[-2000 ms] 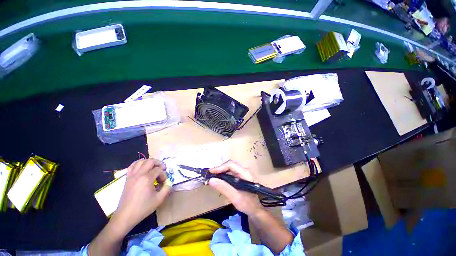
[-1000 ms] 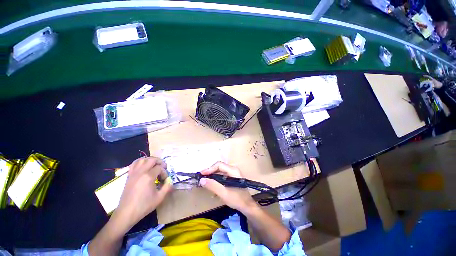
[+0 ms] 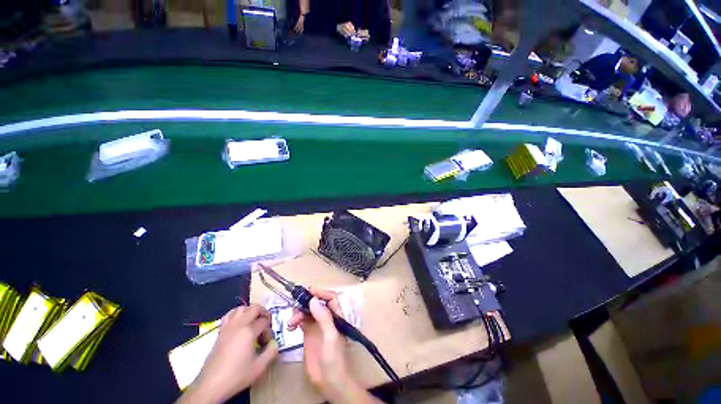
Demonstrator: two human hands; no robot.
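Observation:
My right hand [image 3: 326, 347] holds the black soldering iron [image 3: 343, 327], its metal tip raised and pointing up and left over the mat. My left hand [image 3: 241, 347] lies at the mat's left edge, on or beside a battery cell [image 3: 192, 360] with a white face and yellow edge; its fingers cover the contact, so I cannot tell if it grips the cell. Under and between my hands is a white housing [image 3: 289, 333] on clear plastic film, partly hidden. The circuit board end is largely covered by my left fingers.
A bagged housing [image 3: 247, 244] lies behind left, yellow-edged cells [image 3: 77, 330] at far left. A black fan [image 3: 352, 243] and soldering station [image 3: 447, 286] stand on the tan mat [image 3: 387, 331]. Beyond runs the green conveyor [image 3: 348, 162] with housings and cells. Cartons [image 3: 564, 367] are at right; people's hands are across.
The view has tilted up, showing more beyond the conveyor. My right hand has lifted the iron's tip away from the housing. Items on the conveyor have shifted right.

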